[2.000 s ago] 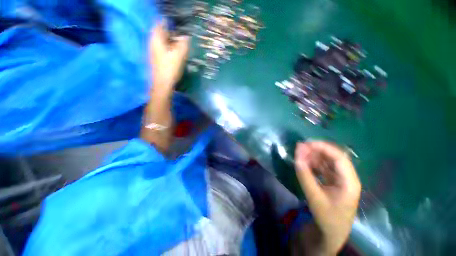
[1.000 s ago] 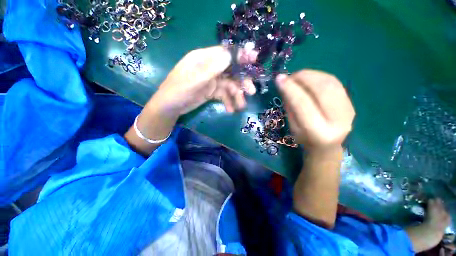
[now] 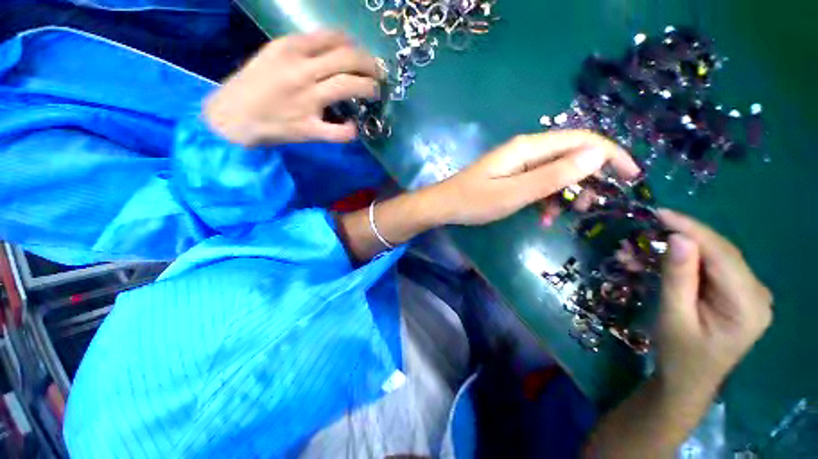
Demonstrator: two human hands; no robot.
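My left hand, with a white band at the wrist, reaches in palm down and holds a bunch of dark flex circuit pieces with yellow and white spots. Its fingers partly cover the bunch. My right hand is at the right side of the bunch, thumb and finger closed on the edge of a dark piece. A large dark purple-black pile lies beyond my hands. A small heap of ring parts lies below them, partly hidden by my right hand.
Another person's hand holds dark parts at the upper left, beside a heap of copper and pale rings. A shiny clear sheet or bag lies near the edge of the green bench mat. Clear plastic shows at the lower right.
The view has shifted, so the piles appear farther right. My hands have come together around a dark bunch. The other person's hand has come into view at the upper left.
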